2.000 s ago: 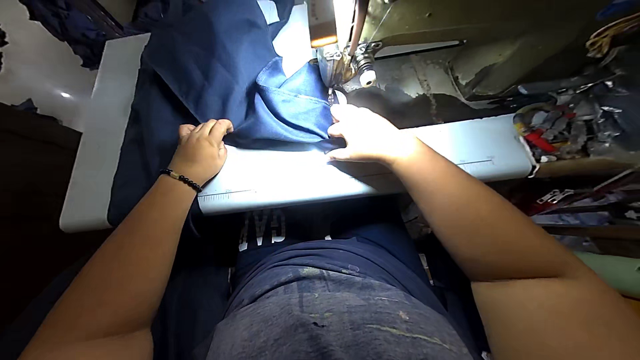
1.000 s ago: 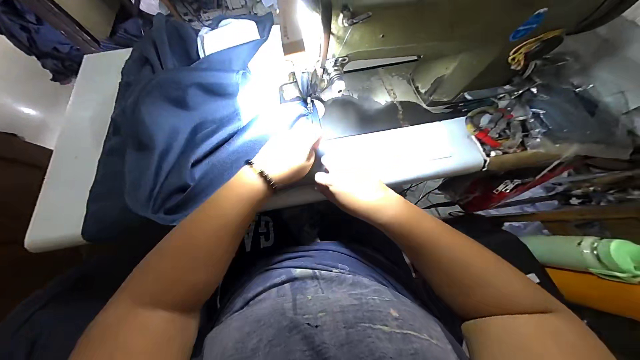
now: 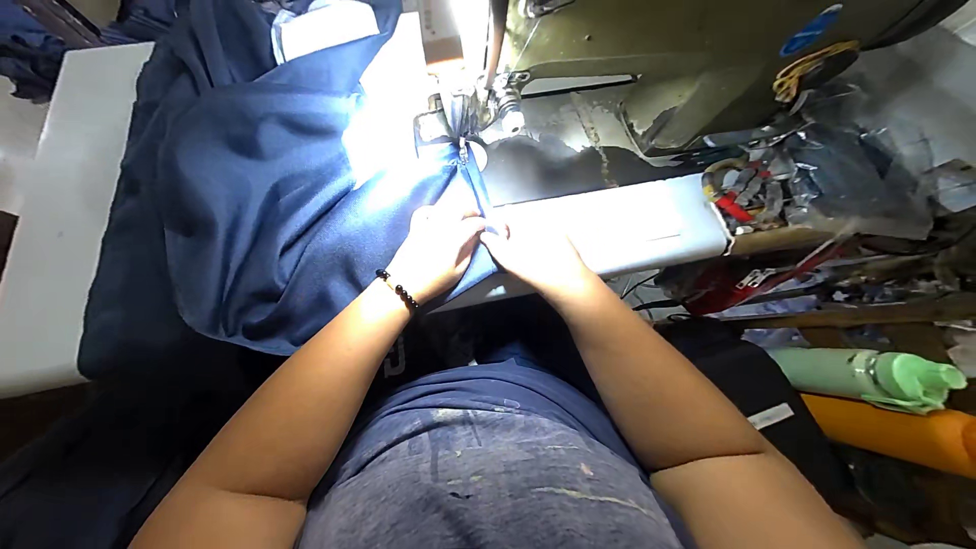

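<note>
A large piece of navy blue fabric lies bunched over the left and middle of the white sewing table. Its narrow edge, where a zipper seems to show, runs under the presser foot area of an olive-green sewing machine. My left hand, with a beaded bracelet at the wrist, pinches the fabric edge just in front of the needle area. Close against it, my right hand holds the same edge between thumb and fingers. Strong lamp light washes out detail around the needle.
Right of the table is a tray of scraps and small parts beside clear plastic bags. Lower right are a green bottle and an orange object. A coil of yellow cord hangs on the machine.
My left hand has moved right across the fabric and now meets my right hand. My right hand has drawn back from beside the needle area. The fabric on the left is bunched differently.
</note>
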